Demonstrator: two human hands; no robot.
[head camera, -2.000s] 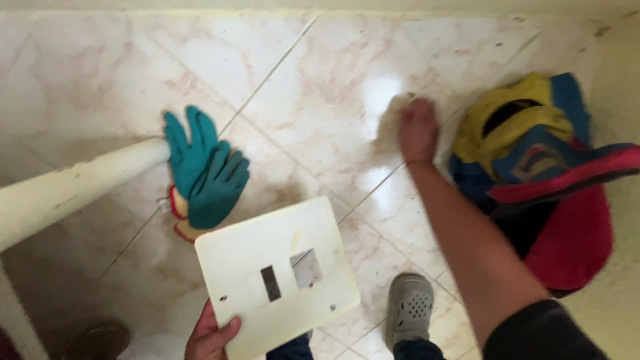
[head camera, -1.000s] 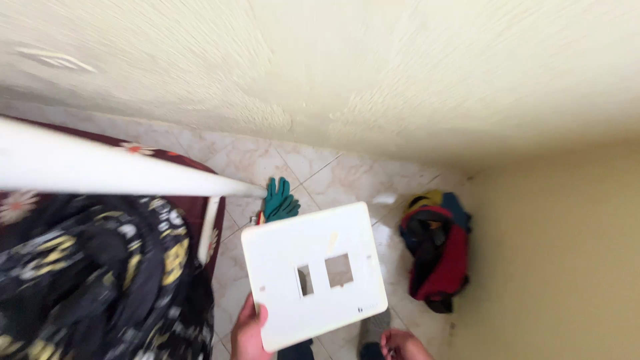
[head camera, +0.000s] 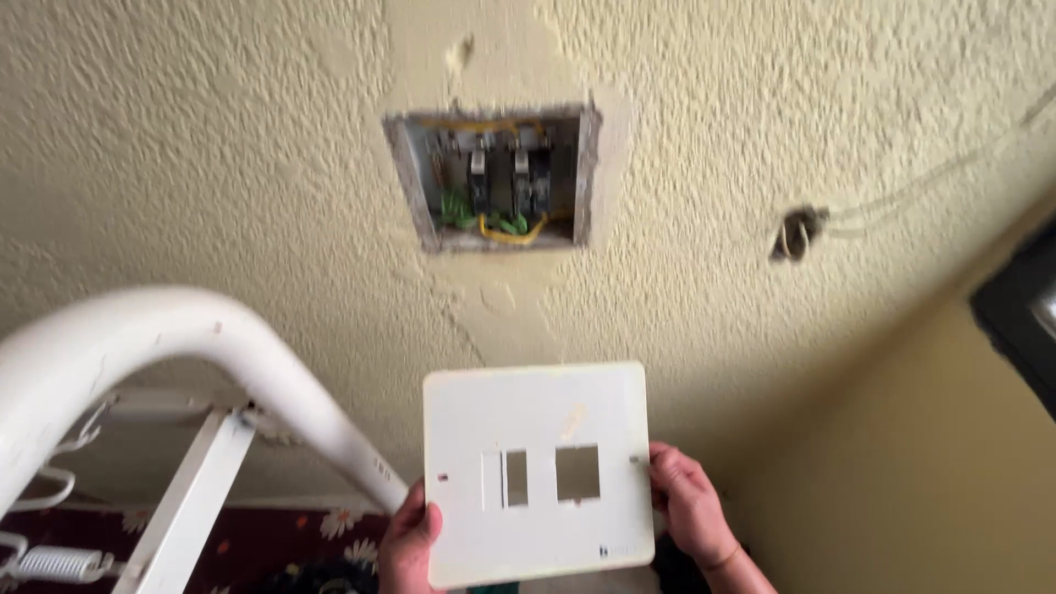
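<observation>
A white electrical panel cover plate (head camera: 536, 421) with two rectangular openings is held in front of the wall. My left hand (head camera: 410, 540) grips its left edge, thumb on the front face. At the right edge is my right hand (head camera: 689, 503), its fingers curled at the plate; whether they hold anything small besides is hidden. Above the plate, a recessed breaker box (head camera: 586, 177) sits uncovered in the textured wall. Inside it are several black circuit breakers (head camera: 521, 183), a yellow wire (head camera: 511, 239) and green wires (head camera: 455, 210).
A white metal tube frame (head camera: 272, 355) with a crossbar and spring (head camera: 62, 565) stands at left, over a dark red floral cloth (head camera: 272, 528). Right of the box, thin wires come out of a wall hole (head camera: 796, 235). A black object (head camera: 1023, 309) is at the right edge.
The view has swung up from the floor to the wall and box. My right hand, near the floor at first, is now at the plate's right edge. My left hand still holds the plate.
</observation>
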